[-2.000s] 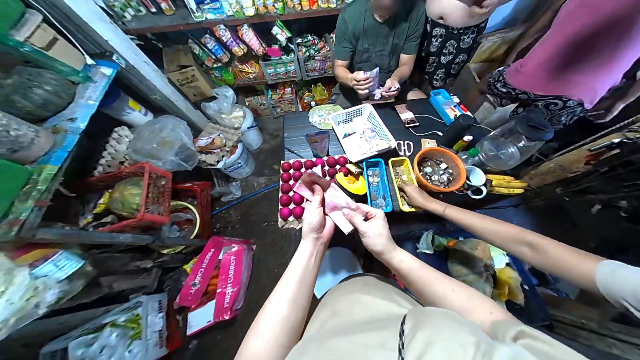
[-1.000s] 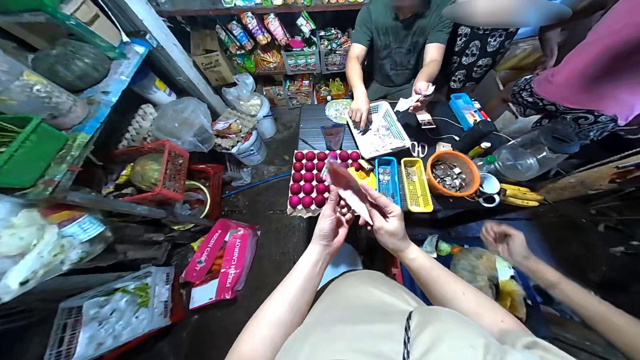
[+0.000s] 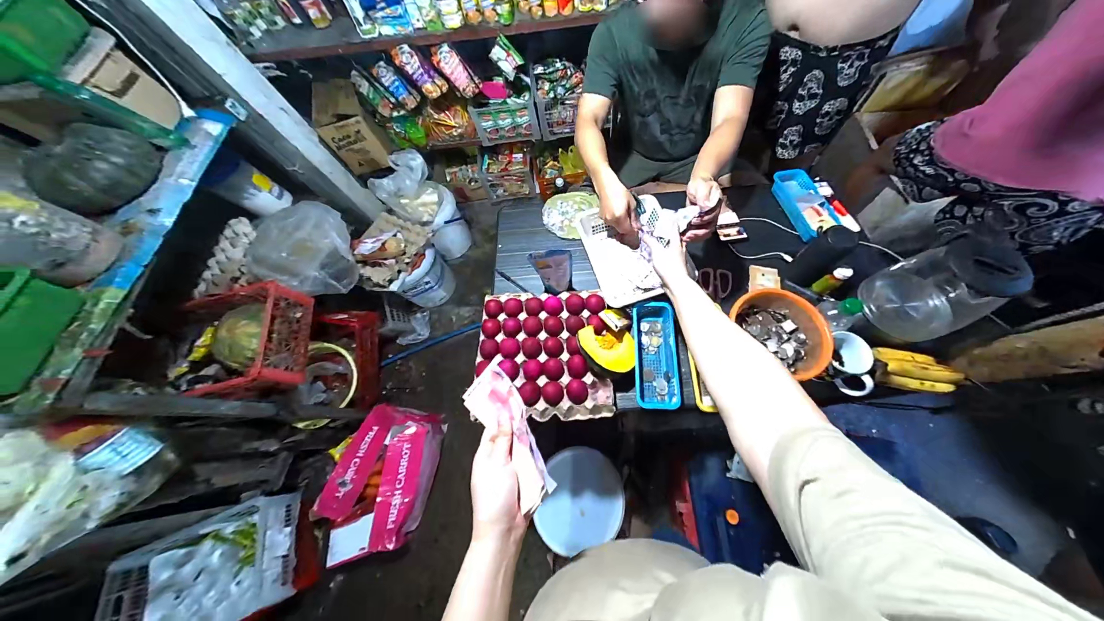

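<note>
My left hand (image 3: 498,487) is closed on pinkish banknotes (image 3: 511,423), held at the near left corner of a tray of dark red eggs (image 3: 542,345). Stretched across the table, my right hand (image 3: 666,256) reaches over a white plastic basket (image 3: 614,267). Its fingers are at a purplish banknote (image 3: 647,243), close to the hands of a person in a dark green shirt (image 3: 677,95). Whether my fingers grip that note is not clear. Beside the eggs lie a cut squash (image 3: 606,349) and a blue basket of coins (image 3: 657,358). My forearm partly covers a yellow basket (image 3: 700,392).
An orange bowl of coins (image 3: 783,332), a white cup (image 3: 852,352), a large clear bottle (image 3: 927,289) and bananas (image 3: 918,371) stand on the right. A round stool (image 3: 580,500) is below the table edge. Red crates (image 3: 280,345) and a carrot bag (image 3: 384,483) lie left.
My hands were together on the banknotes; now the left holds them alone and the right has moved forward to the seated person's hands. Another person's arm at the right has gone from view.
</note>
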